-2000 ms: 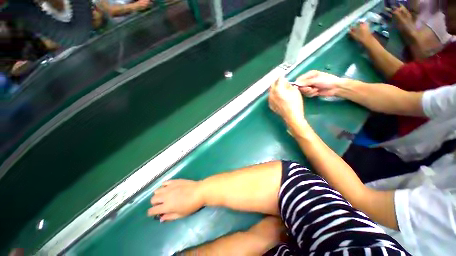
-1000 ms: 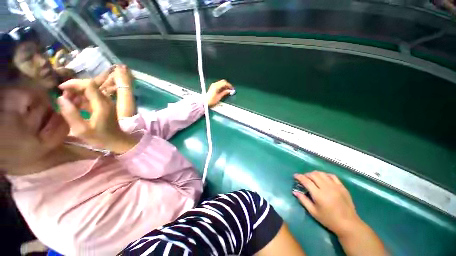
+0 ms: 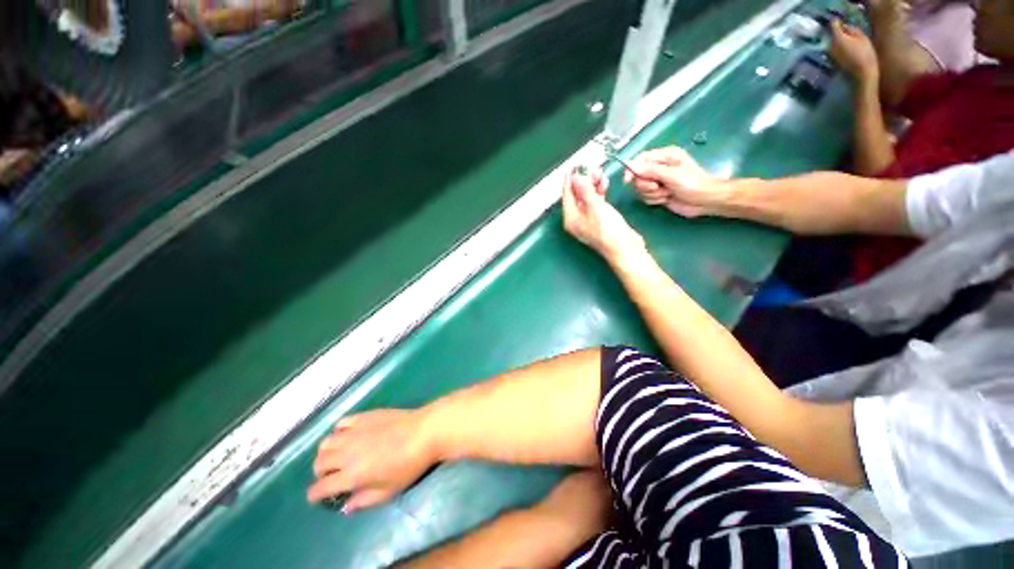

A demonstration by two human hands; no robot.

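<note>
My right hand [image 3: 369, 453] is low left of centre, palm down over the green bench top [image 3: 556, 317]. Its fingers are bent around a small dark piece [image 3: 337, 502] at the fingertips, mostly hidden and blurred. My striped sleeve [image 3: 712, 467] is at the lower middle. Another bare limb runs below it and is cut off by the bottom edge; my left hand is not in view.
A neighbour in white holds a thin tool [image 3: 623, 165] and a small piece at the white rail [image 3: 367, 333]. A pale post [image 3: 642, 72] rises there. The dark green belt [image 3: 367, 222] carries a small light piece [image 3: 596, 108]. Dark pieces [image 3: 808, 78] lie farther off.
The view swung left to a neighbour in pink, then back right. Against the first frame, the neighbour in white has parted their hands slightly. My right hand stays low over the bench.
</note>
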